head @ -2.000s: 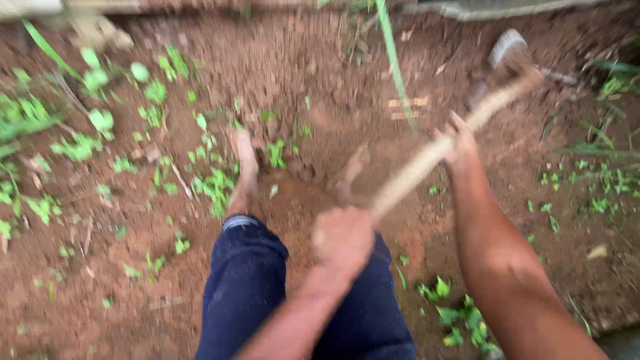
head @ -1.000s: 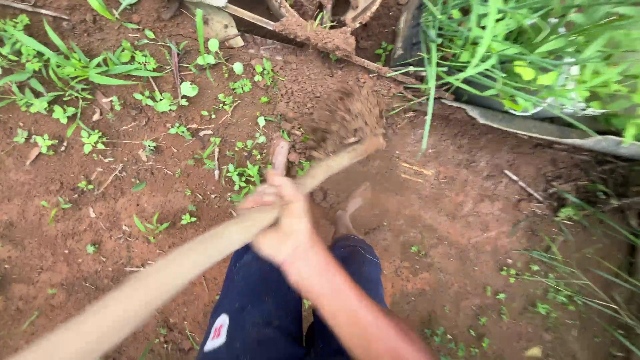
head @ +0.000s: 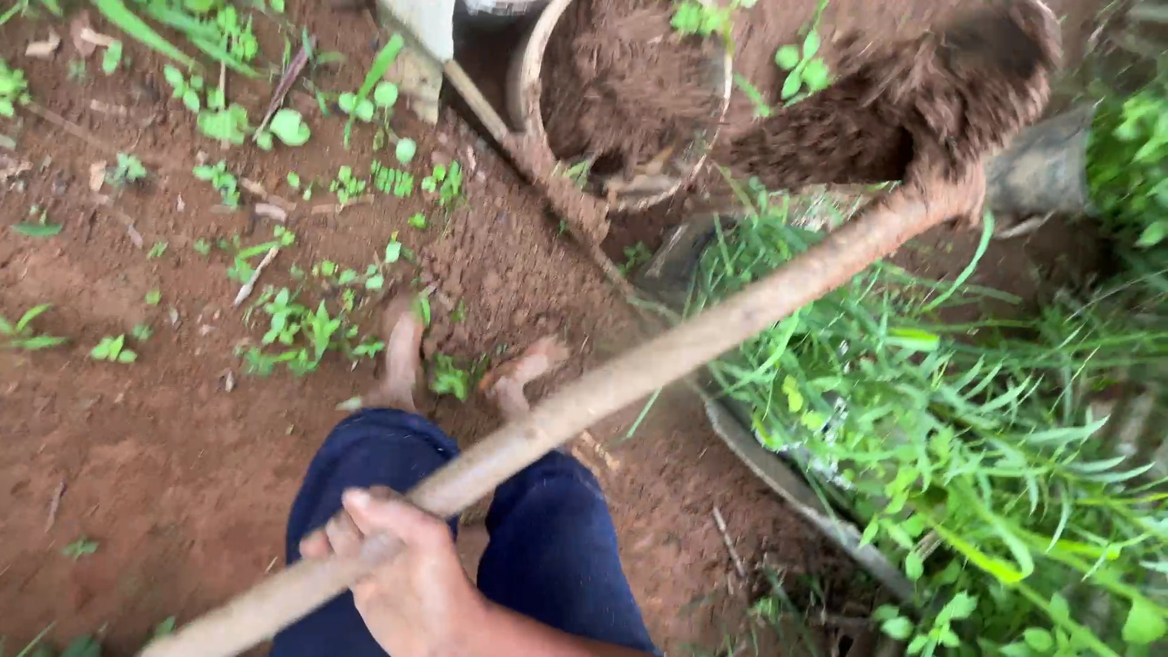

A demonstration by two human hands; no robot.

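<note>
My right hand [head: 406, 570] is closed around the lower part of a long wooden hoe handle [head: 630, 383], in front of my dark blue trouser legs. The handle slants up to the right to the hoe head [head: 967, 100], which is blurred and caked with wet brown soil. Loose soil [head: 821, 137] spreads from the head toward a round, mud-coated rim [head: 532, 82] at the top, with soil inside it. Whether the soil rests on the blade or is falling cannot be told. My left hand is out of view.
My bare feet [head: 401, 356] stand on reddish soil among small weeds [head: 301, 328]. Dense grass and leafy plants [head: 912, 392] grow on the right, behind a thin curved edging [head: 803, 502]. A pale flat piece [head: 424, 46] lies near the round rim. A dark cylindrical object [head: 1040, 164] lies at the upper right.
The hoe head has moved from the ground near my feet to the upper right, laden with soil. My right hand has come down closer to my knees. My left hand, seen on the handle earlier, is out of view.
</note>
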